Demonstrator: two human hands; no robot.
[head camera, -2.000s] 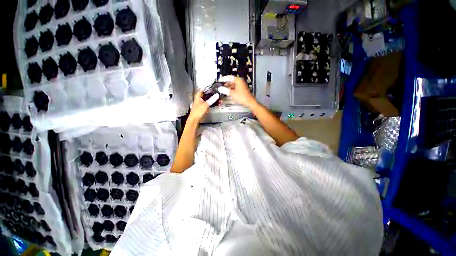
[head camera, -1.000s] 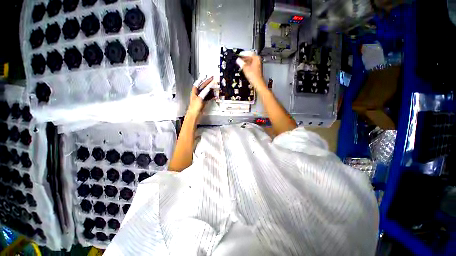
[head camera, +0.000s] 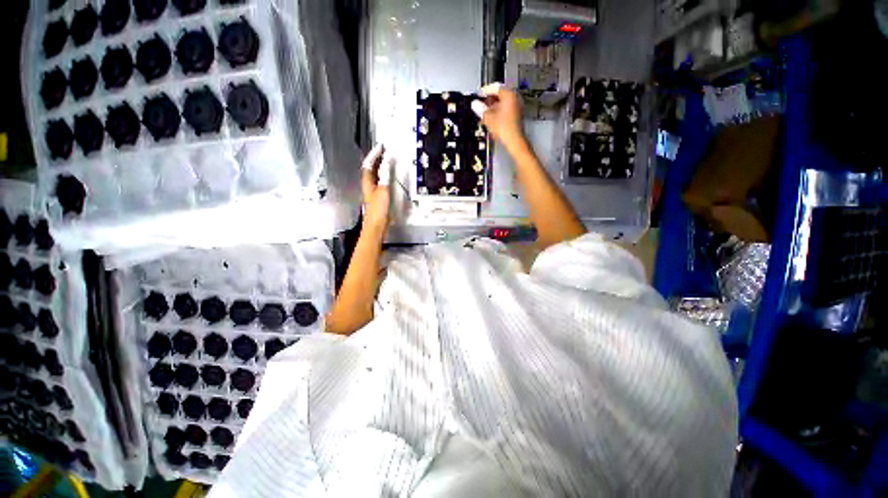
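A black rectangular fixture (head camera: 451, 146) with pale and brass-coloured spots lies on the left white-silver machine table (head camera: 397, 97). My right hand (head camera: 500, 109), with white fingertips, is at the fixture's upper right corner; its fingers are bent together, and whether they hold a part is too blurred to tell. My left hand (head camera: 377, 185), with white fingertips, is upright just left of the fixture, not touching it. No part shows clearly in it.
A whitish tray (head camera: 185, 199) with rows of black round parts stands left, with a lower tray (head camera: 234, 279) below it. A second black fixture (head camera: 603, 131) lies right of the machine head (head camera: 541, 68), which has a red display. A blue rack (head camera: 771, 302) stands far right.
From bent over a dark part at the fixture's near end, my hands have parted. My right hand has moved up to the fixture's far right corner. The dark part seen in my left hand no longer shows.
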